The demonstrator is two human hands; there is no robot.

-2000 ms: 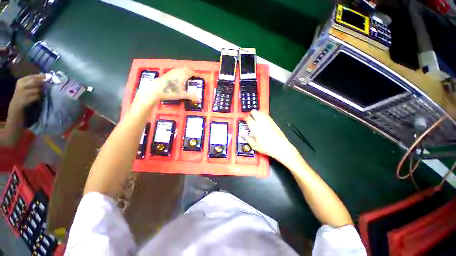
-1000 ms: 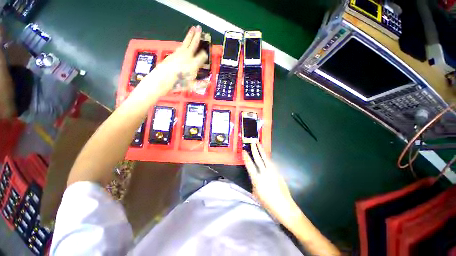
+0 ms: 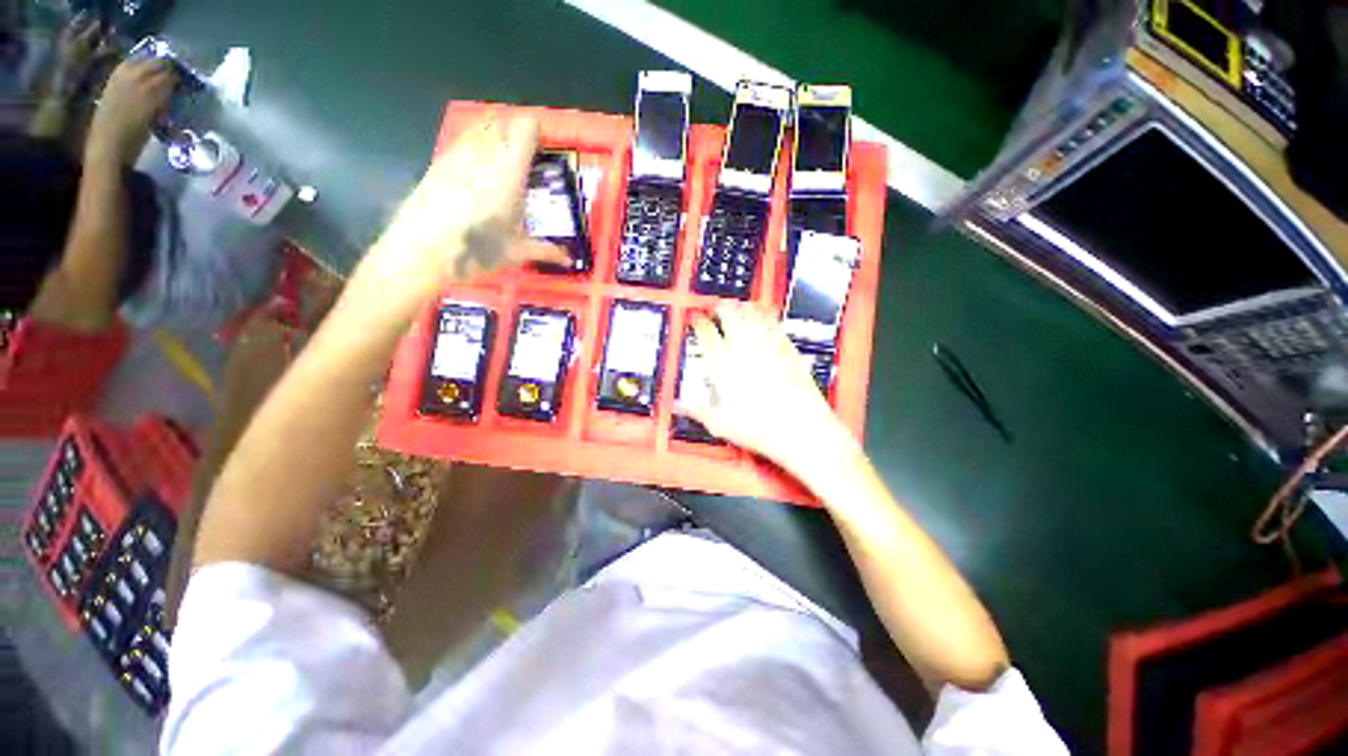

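Observation:
A red foam tray [image 3: 621, 446] lies on the green bench. Three open flip phones stand in its upper row: left [image 3: 648, 236], middle [image 3: 729, 244] and right [image 3: 821, 145]. Another open phone [image 3: 818, 288] is in the lower right pocket. Closed phones with white labels and gold spots lie in the lower row [image 3: 458, 355]. My left hand [image 3: 481, 192] has its thumb and fingers around a phone [image 3: 553, 207] in the upper row. My right hand [image 3: 757, 377] is on a closed phone [image 3: 692, 377] in the lower row and partly hides it.
Dark tweezers [image 3: 971, 390] lie right of the tray. A grey test set [image 3: 1168, 222] with a yellow-framed handset [image 3: 1200, 42] is at upper right. Red and black trays [image 3: 1212, 665] lean at lower right. A carton with tan scraps [image 3: 377, 510] and another worker's hand [image 3: 136, 107] are left.
The tray appears further right. The upper-row phone by my left hand and the lower right phone now stand open. My left hand has moved one pocket left, and my right hand one pocket left.

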